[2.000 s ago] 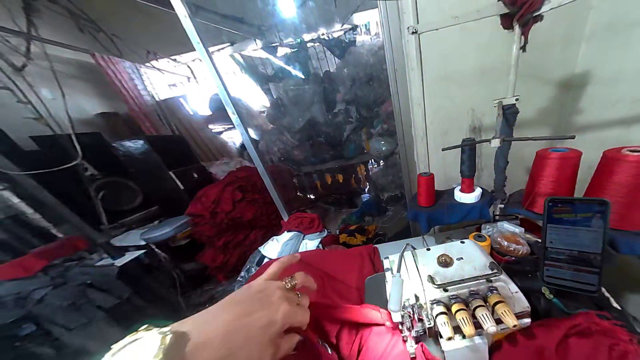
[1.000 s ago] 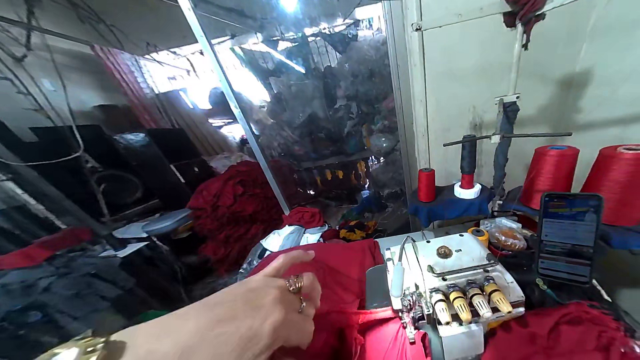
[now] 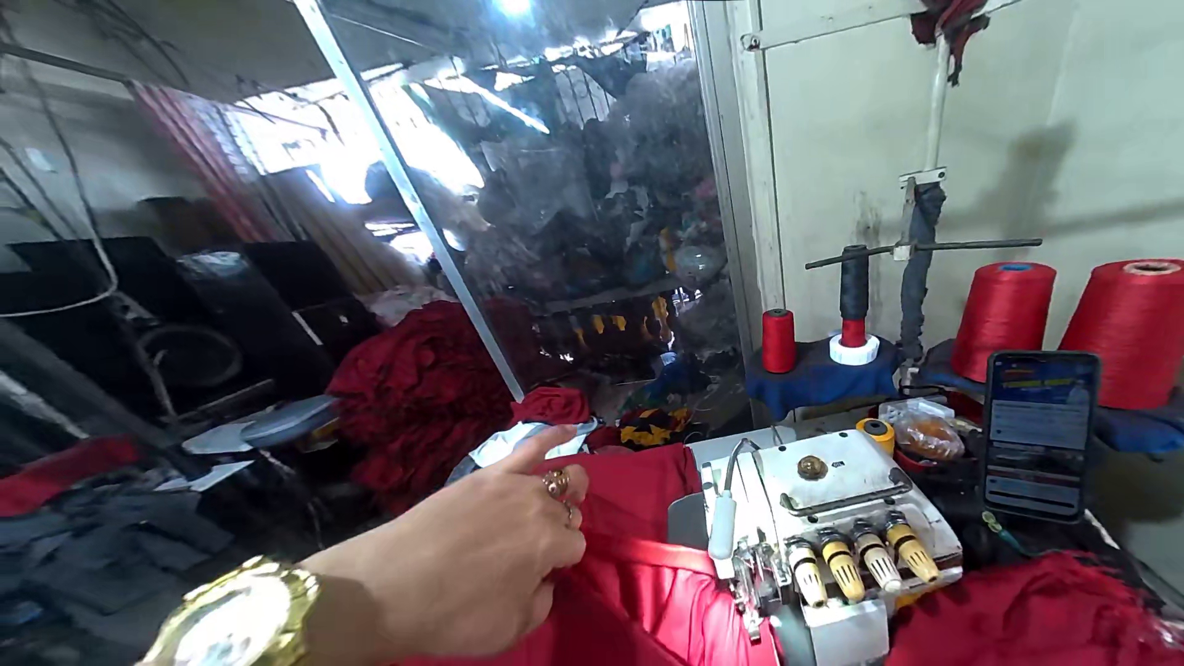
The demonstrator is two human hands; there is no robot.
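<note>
My left hand (image 3: 481, 546), wearing rings and a gold wristwatch (image 3: 236, 620), is over red fabric (image 3: 638, 490) left of a white overlock sewing machine (image 3: 832, 490). Its index finger points forward and the other fingers curl; whether they pinch any cloth is hidden. A folded red band of the fabric runs to the machine's presser foot (image 3: 754, 578). Several tension dials (image 3: 842, 564) line the machine's front. My right hand is not in view.
Red thread cones (image 3: 1004, 319) and a red spool (image 3: 779, 340) stand behind the machine. A smartphone (image 3: 1041, 435) leans upright at its right, near more red fabric (image 3: 1045, 615). A red cloth heap (image 3: 416, 398) lies beyond, beside a slanted metal bar (image 3: 407, 194).
Beside the machine, the red fabric has shifted, and its band lies differently near the presser foot. My left hand stays over the cloth, its position little changed.
</note>
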